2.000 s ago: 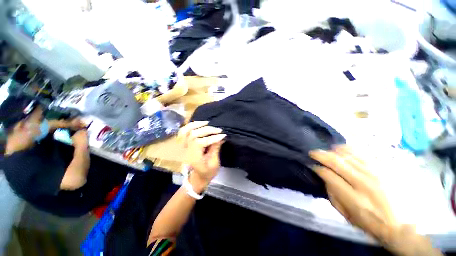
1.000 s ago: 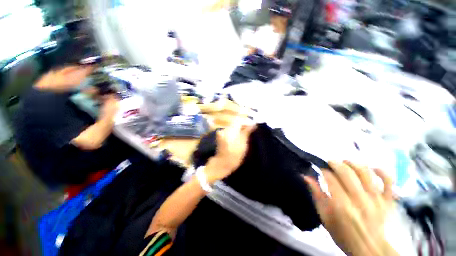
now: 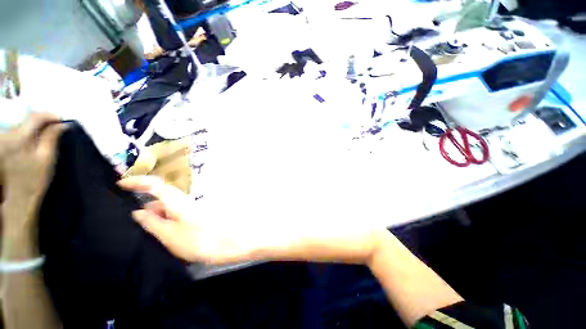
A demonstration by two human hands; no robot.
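A black fabric piece (image 3: 96,225) hangs at the left of the view, over the table's front edge. My left hand (image 3: 29,154), with a white band on the wrist, is at the far left and grips the fabric's top corner. It is partly cut off by the frame edge. My right hand (image 3: 173,225) reaches in from the right, beside the fabric's right edge. Its thumb and fingers are apart, with the fingertips at the fabric. I cannot tell whether they pinch it.
Red-handled scissors (image 3: 464,146) lie on the white table (image 3: 289,173) at right, before a sewing machine (image 3: 488,83) with blue tape. A black strip (image 3: 423,77) hangs beside it. Cardboard (image 3: 168,164) and a tape roll (image 3: 142,162) are at left, dark scraps (image 3: 299,62) at the back.
The view has swung right, bringing the scissors and machine into sight. The fabric, earlier lying on the table between both hands, is now lifted at the left by my left hand.
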